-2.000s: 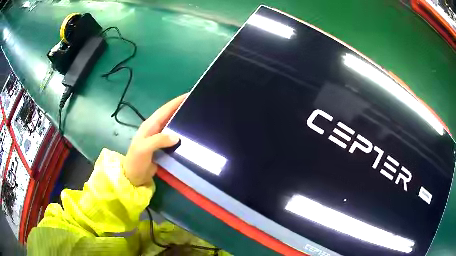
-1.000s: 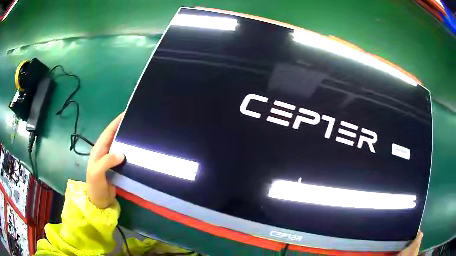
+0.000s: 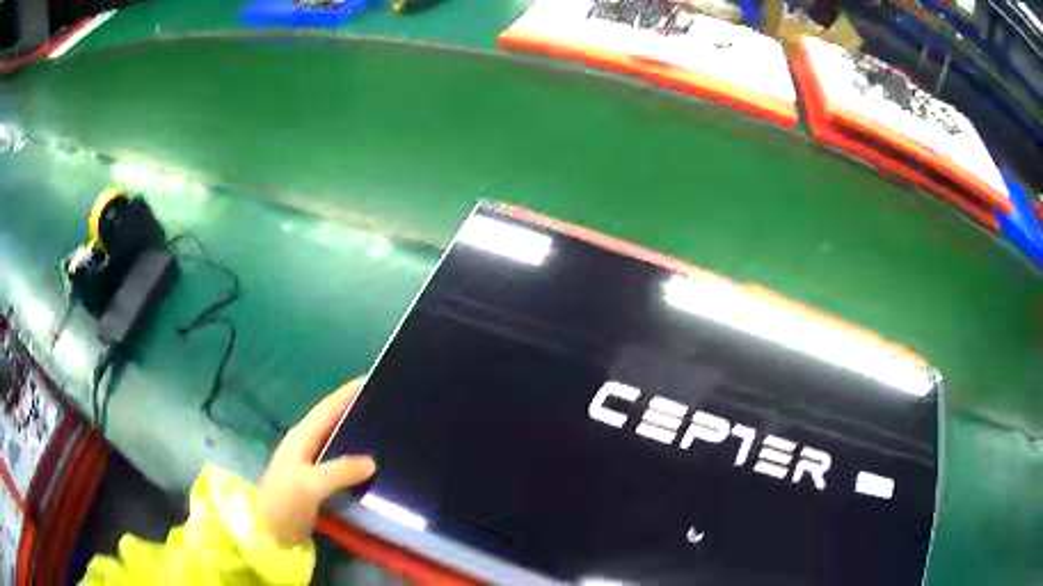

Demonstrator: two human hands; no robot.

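Note:
The all-in-one PC unit [image 3: 515, 435] lies screen up at the lower centre right, with a white CEPTER logo, a small white sticker and bright light reflections on its black panel. Its bottom part is cut off by the picture's edge. A red-orange foam pad [image 3: 395, 557] shows under its near edge. My left hand [image 3: 307, 464] grips the unit's left near corner, thumb on the screen and fingers around the side. My right hand is not in view.
On the green bench [image 3: 343, 137], a black power adapter [image 3: 140, 295] with a coiled cord lies at left beside a yellow-and-black item [image 3: 114, 235]. Opened units [image 3: 686, 57] lie on red foam across the back. More units on red foam [image 3: 57, 492] are stacked at lower left.
The view has tilted up, so the unit sits lower and the back units show. My left hand keeps its grip. My right fingertips, seen at the lower right a second ago, are out of view.

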